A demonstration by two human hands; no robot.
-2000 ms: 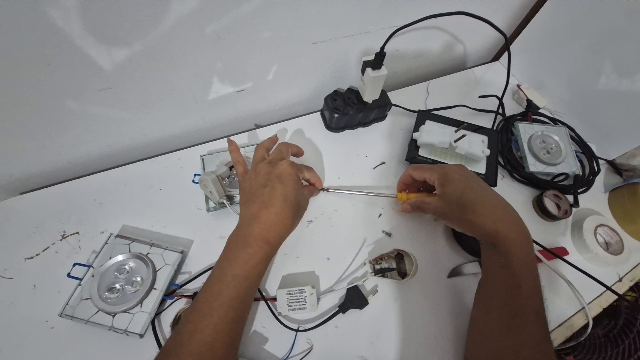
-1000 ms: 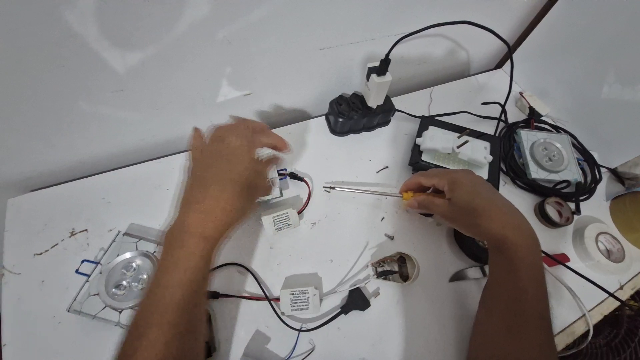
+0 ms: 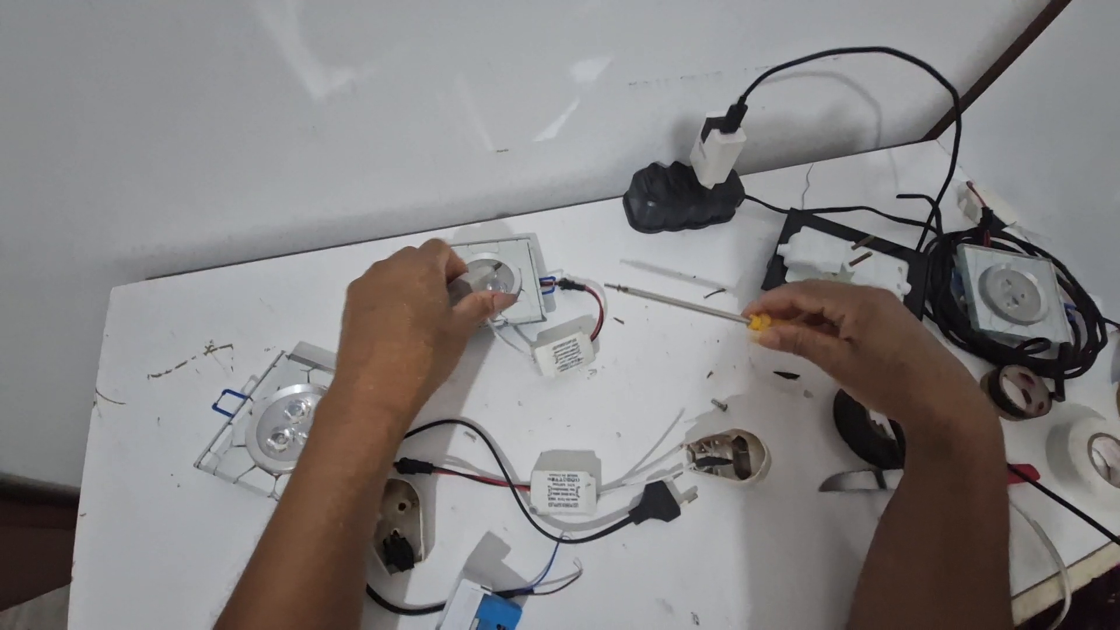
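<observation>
My left hand (image 3: 416,306) is over a square glass LED downlight (image 3: 525,267), pinching a small whitish piece above its round lamp; the hand hides part of it. A red and black lead runs from that downlight to a small white LED driver (image 3: 564,352). My right hand (image 3: 840,337) grips the yellow handle of a screwdriver (image 3: 687,305), whose shaft points left over the table with a small dark thing at its tip. Below lie another LED driver (image 3: 564,490), a black plug (image 3: 656,502) and an opened plug housing (image 3: 731,457). A larger downlight (image 3: 284,427) is partly behind my left forearm.
A black socket block (image 3: 674,197) with a white adapter (image 3: 717,153) stands by the wall. On the right are a black frame (image 3: 777,262), a downlight (image 3: 1015,293) within coiled black cable, tape rolls (image 3: 1017,391) and a blade (image 3: 862,480). A small screw (image 3: 719,405) lies mid-table.
My left hand has gone from blurred motion to holding a whitish piece over the downlight. Two seconds ago its fingers were at the screwdriver's tip. My right hand still holds the screwdriver.
</observation>
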